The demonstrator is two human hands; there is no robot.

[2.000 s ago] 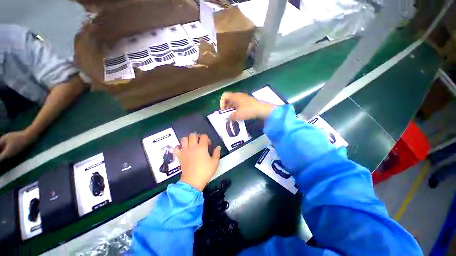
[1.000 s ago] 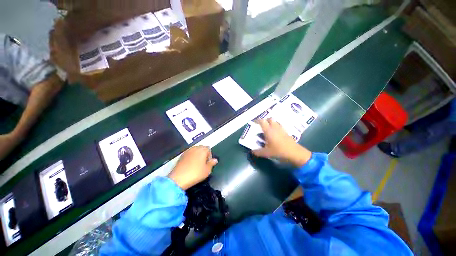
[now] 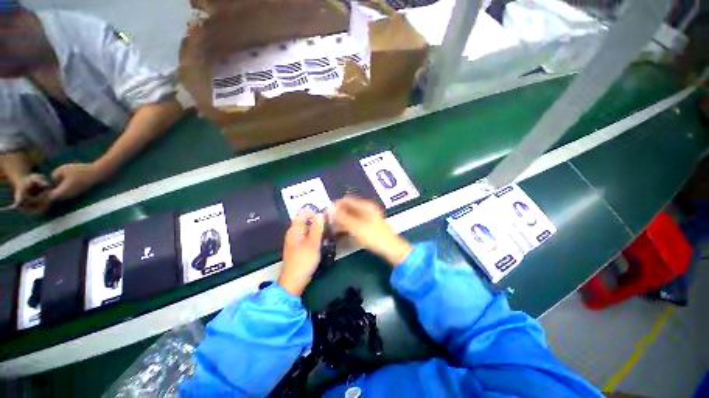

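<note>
My left hand [image 3: 302, 250] and my right hand [image 3: 365, 227] meet over the near belt rail. A short black charging cable [image 3: 328, 249] hangs between their fingers; the right hand is a little blurred. Just behind them, a white manual [image 3: 305, 193] lies on a black gift box, partly covered by my fingers. Another manual [image 3: 389, 179] lies to its right. More black boxes [image 3: 149, 253] and manuals [image 3: 206, 242] with dark cables on them lie in a row leftward. A tangled heap of black cables [image 3: 346, 330] lies below my hands.
Spare manuals [image 3: 497, 233] lie on the dark green side table at right. A clear plastic bag [image 3: 159, 365] is at lower left. Across the green belt stand a torn carton [image 3: 311, 109] of manuals and a person [image 3: 85, 101]. A pale post [image 3: 575, 93] and red stool [image 3: 645, 264] are right.
My right hand has left the spare manuals and moved left to meet my left hand, with a cable now between them. The rightmost belt manual now shows a printed face instead of plain white.
</note>
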